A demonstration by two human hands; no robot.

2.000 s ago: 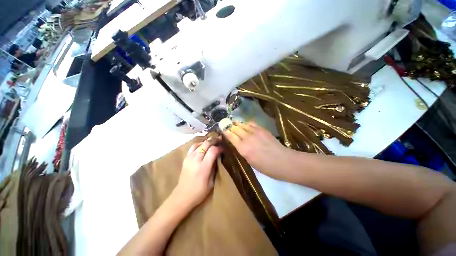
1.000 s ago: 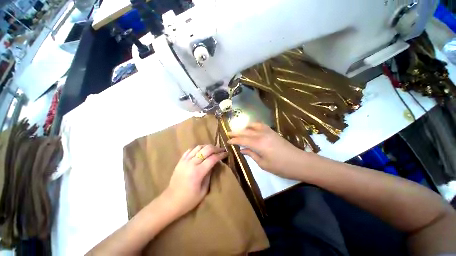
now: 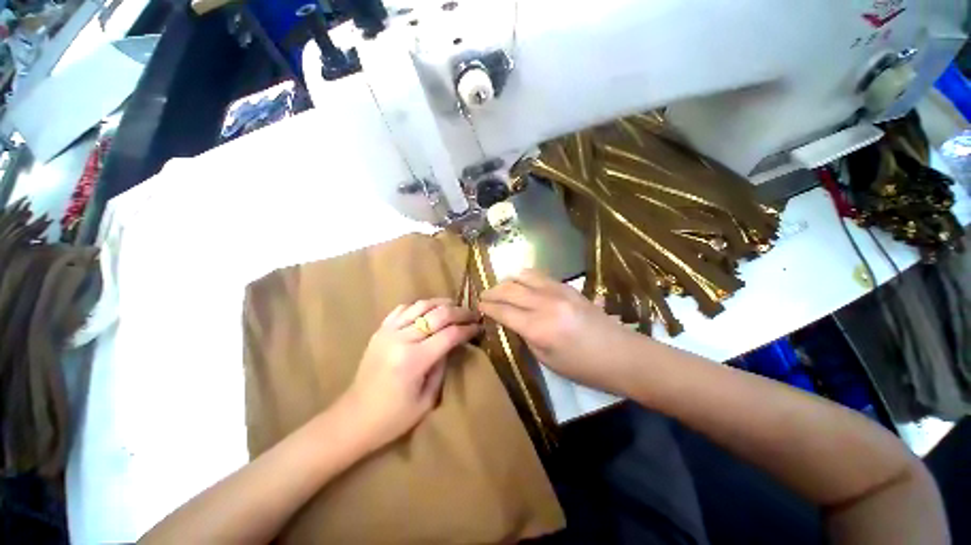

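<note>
A tan-brown fabric panel lies below the white sewing machine's presser foot. A dark-brown zipper with gold teeth runs from the foot down along the panel's right edge. My left hand, with a ring, lies on the panel, its fingertips pinching the panel's edge beside the zipper. My right hand pinches the zipper at the same spot, fingertips almost touching the left ones. The exact grip under the fingertips is hidden. A round white part sits beside the foot.
A fan of zippers lies right of the needle under the machine arm. Far right are a gold-brown heap and grey-green cloth. Folded brown panels hang far left. Blue bin is below the table.
Both hands have moved down from the presser foot, and more of the panel's top edge and zipper shows. In the last second the hands have stayed together at the zipper; the view has shifted.
</note>
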